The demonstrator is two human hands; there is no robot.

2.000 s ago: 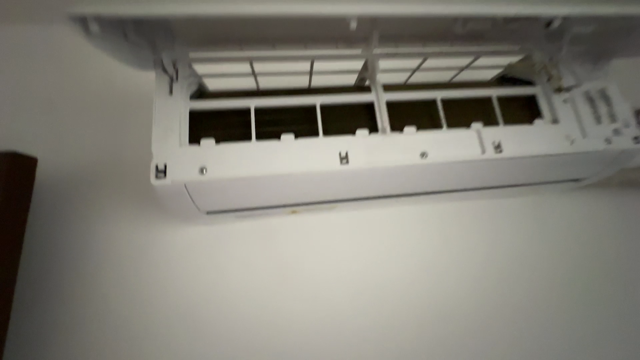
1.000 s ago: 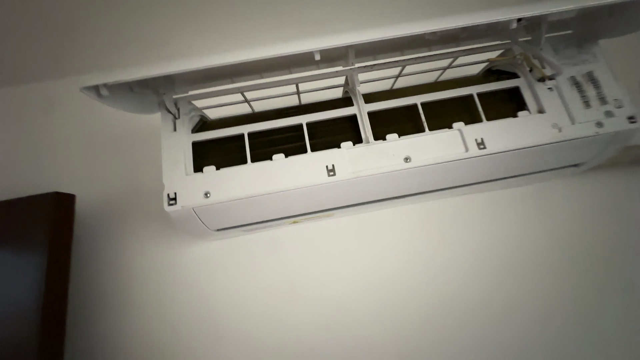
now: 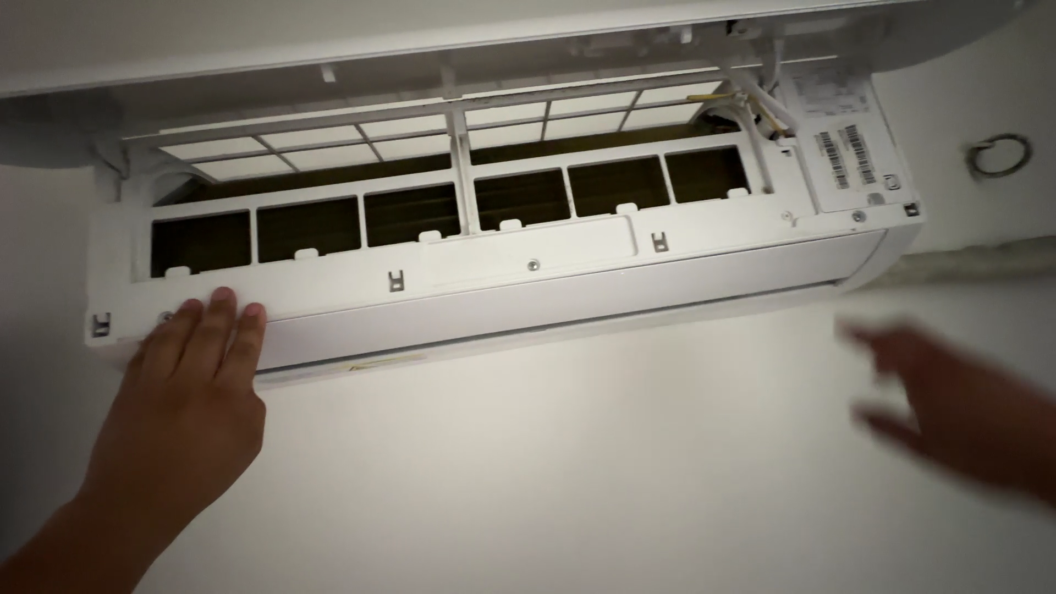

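Note:
A white wall-mounted air conditioner indoor unit (image 3: 462, 289) hangs across the upper view, its front panel (image 3: 346, 49) raised. Behind the open grille frame the dark coil shows, and two gridded air filters (image 3: 313, 148) sit above it. My left hand (image 3: 190, 388) rests its fingertips on the lower left front of the casing, beside a screw; it grips nothing. Blurred, my right hand (image 3: 949, 396) is in the air below the unit's right end, thumb and fingers apart, holding nothing. Metal clips (image 3: 396, 281) and screws (image 3: 533, 265) line the lower casing.
Thin wires (image 3: 763, 115) show at the unit's upper right, next to labels with printed codes. On the wall (image 3: 561, 462) to the right is a dark ring-shaped loop (image 3: 1000, 155). A pale wrapped pipe (image 3: 973, 262) runs right from behind the unit.
Both hands have come into view; neither shows in the earlier frames. The left one now touches the casing. The view has shifted, and the dark-framed object at the left is out of sight.

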